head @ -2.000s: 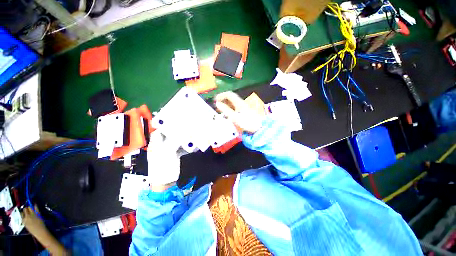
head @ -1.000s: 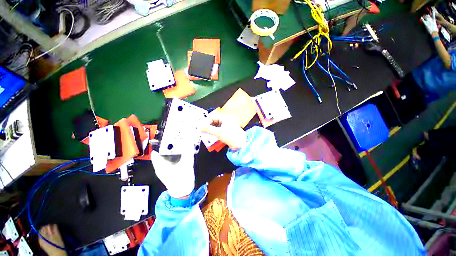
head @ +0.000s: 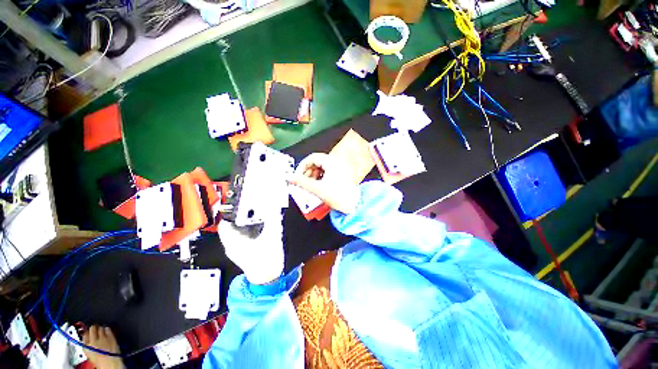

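Note:
A white square electronic unit point(head: 262, 184) with dark corner dots and a thick dark edge is held tilted in front of me. My left hand point(head: 254, 249), in a white glove, grips its lower left side. My right hand point(head: 322, 184) is at the unit's right edge, with fingertips touching or very near it; the picture does not show which. An orange pad point(head: 353, 155) lies just beyond my right hand. Part of another white unit on red shows under my right hand.
White units lie at left point(head: 155, 209), lower left point(head: 199, 290) and right point(head: 399, 153). A dark unit point(head: 284, 101) sits on orange pads. Crumpled white paper point(head: 404, 112), a tape roll point(head: 387, 36), yellow cables point(head: 467, 43) and a computer mouse point(head: 128, 286) are around. Another person's hand point(head: 101, 339) shows lower left.
The held unit was broad face up two seconds ago and is now turned, showing its dark edge. My right hand has moved down and left from its earlier raised place. The camera view has shifted.

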